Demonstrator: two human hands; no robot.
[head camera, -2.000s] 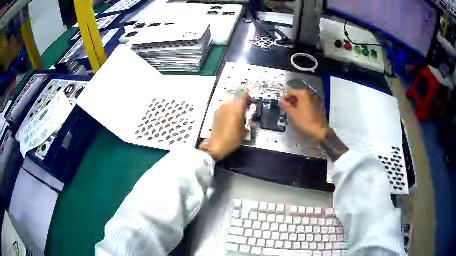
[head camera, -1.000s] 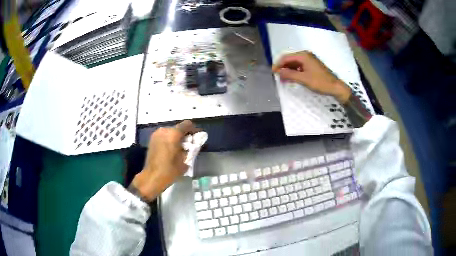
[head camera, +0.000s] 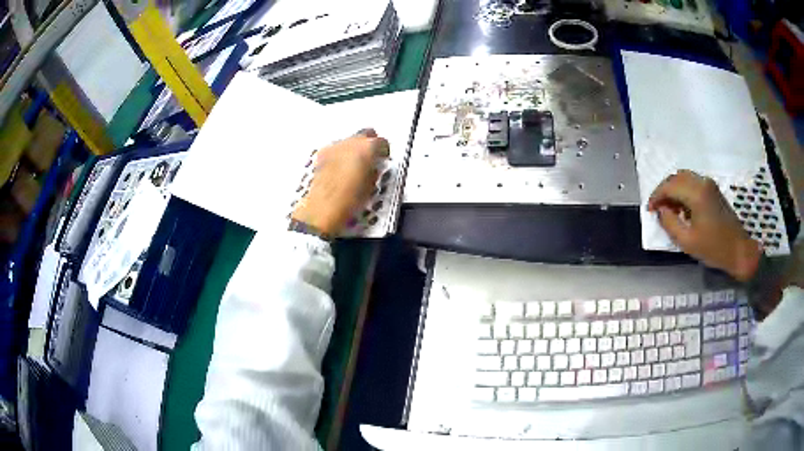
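My left hand (head camera: 344, 181) is over the left parts tray (head camera: 388, 114), its fingers bent down among the rows of small dark pieces; its fingertips and anything in them are hidden. My right hand (head camera: 701, 220) is at the lower part of the right parts tray (head camera: 696, 114), fingers curled, left of the rows of small dark pieces (head camera: 758, 207); I cannot tell if it holds a piece. The black fixture (head camera: 532, 141), with a smaller block at its left, sits on the drilled metal plate (head camera: 450, 181). No hand touches it.
A white keyboard (head camera: 608, 348) lies nearest me. Stacked trays (head camera: 339, 53) stand upper left, beside a yellow post (head camera: 172, 57). A pale ring (head camera: 573, 34) lies behind the plate. Dark blue bins (head camera: 176, 264) with trays and papers are at far left. Small bits are scattered on the plate.
My left hand has moved from above the keyboard's left end onto the left tray; the white cloth no longer shows. My right hand has moved lower on the right tray. The view has shifted.
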